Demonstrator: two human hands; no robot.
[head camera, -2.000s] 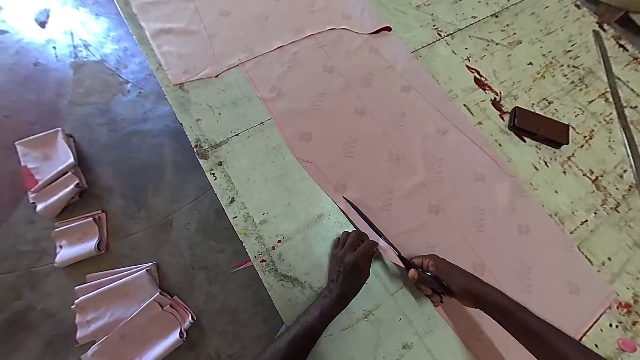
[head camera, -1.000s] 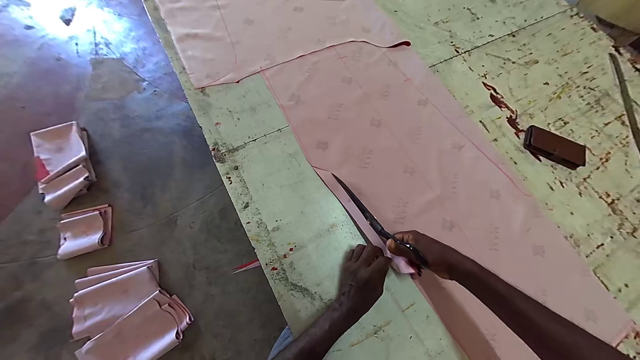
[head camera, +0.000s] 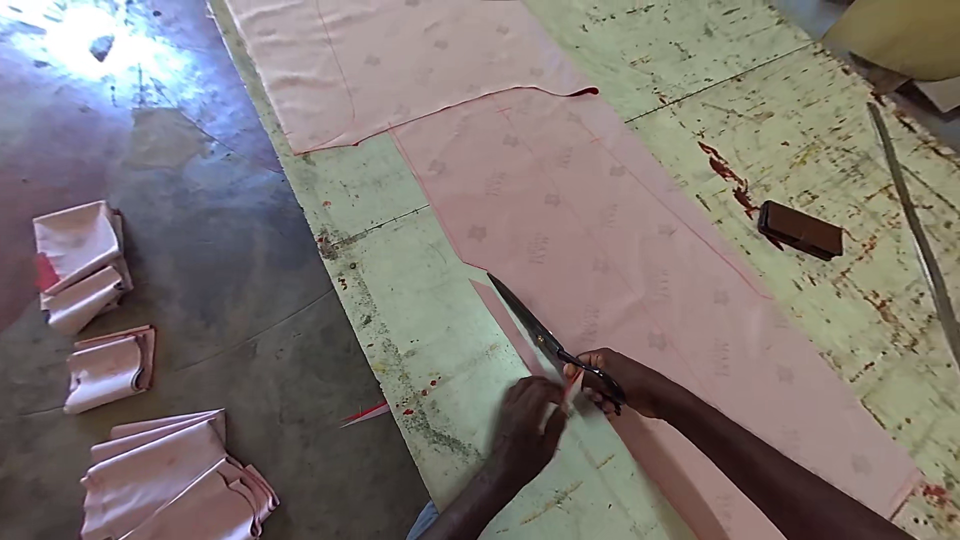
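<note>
My right hand (head camera: 611, 379) grips the handles of black fabric shears (head camera: 536, 322), whose blades look closed and point up and left along the edge of pink fabric (head camera: 637, 277). Red lines are drawn on this fabric. My left hand (head camera: 529, 420), slightly blurred, holds a narrow pink fabric strip (head camera: 506, 319) beside the shears' handles. The strip lies apart from the main piece at its upper end. Another pink fabric piece (head camera: 435, 60) overlaps the far end of the marked one.
The pale, worn table (head camera: 397, 277) carries a dark brown block-like object (head camera: 802, 229) and a long thin metal strip (head camera: 915, 225) on the right. Folded pink fabric bundles (head camera: 161, 480) lie on the floor at left. A red and white scrap (head camera: 365, 414) sits by the table edge.
The shears have moved up along the fabric edge and their blades have come together. The strip now lies separate from the main piece at its upper end.
</note>
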